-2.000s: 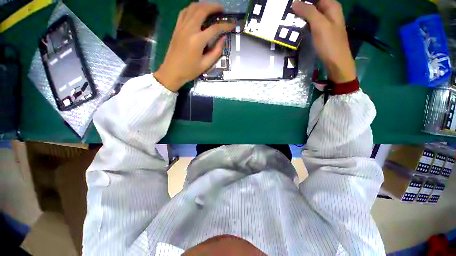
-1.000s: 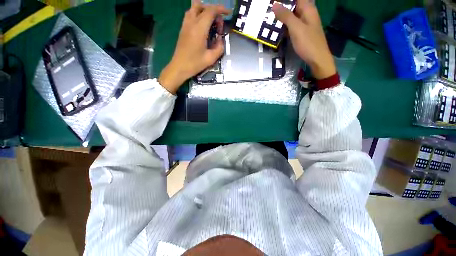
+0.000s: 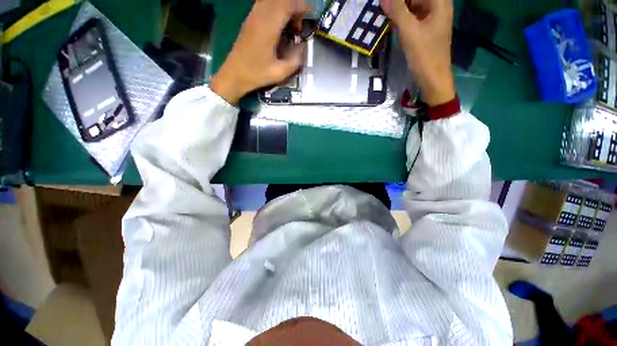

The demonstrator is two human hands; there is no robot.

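Note:
A phone housing (image 3: 333, 76) lies crosswise on silvery bubble wrap (image 3: 325, 120) at the top centre. A battery (image 3: 356, 26), black with white squares and yellow edges, is tilted above its upper part. My right hand (image 3: 423, 34) holds the battery at its right end, near the picture's top edge. My left hand (image 3: 265, 51) is bent over the housing's left end, near the battery's left end. Its fingertips are blurred and partly cut off by the top edge, so what they touch cannot be told.
A second housing (image 3: 96, 81) lies on bubble wrap at left. Black sheet pieces (image 3: 272, 138) lie below the work. Tweezers (image 3: 499, 51) and a blue bin (image 3: 561, 57) with white parts are at right. A battery tray (image 3: 595, 138) stands at the right edge; more batteries (image 3: 574, 230) are below bench level.
The whole view has shifted slightly. The battery's face now looks darker and more tilted, and my right fingers have moved towards its upper right edge. My left hand stays at the housing's left end.

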